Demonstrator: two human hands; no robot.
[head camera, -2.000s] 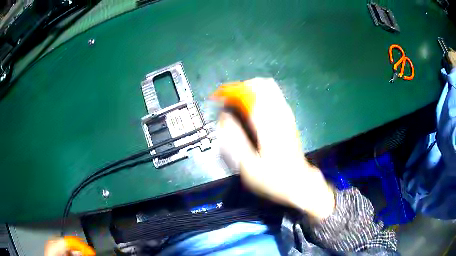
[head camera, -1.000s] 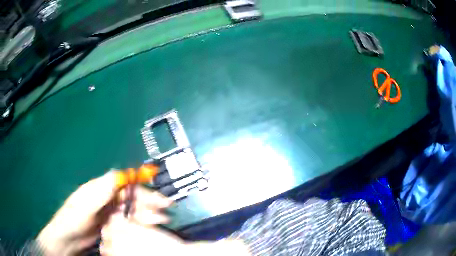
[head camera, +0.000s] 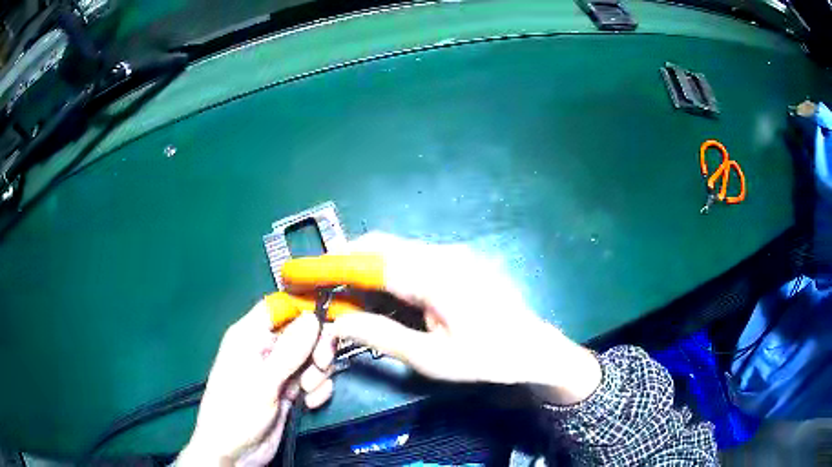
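My left hand and my right hand meet over the lower part of the silver cable fixture. Both wear orange finger cots. A black cable runs up from below into my left hand, and its end is pinched between the fingertips of both hands. The exact tip is too small to tell. The fixture's open window shows above my fingers; most of its slotted bed is hidden. Other black cables run from under my left hand towards the lower left.
Orange-handled scissors and a dark slotted block lie at the right. Another fixture is on the green conveyor at the back. A neighbouring person's blue sleeve is at the far right. Dark machinery stands at upper left.
My right hand has moved left from beside the fixture to join my left hand, which came up from the lower left. Both now hold a cable end over the fixture.
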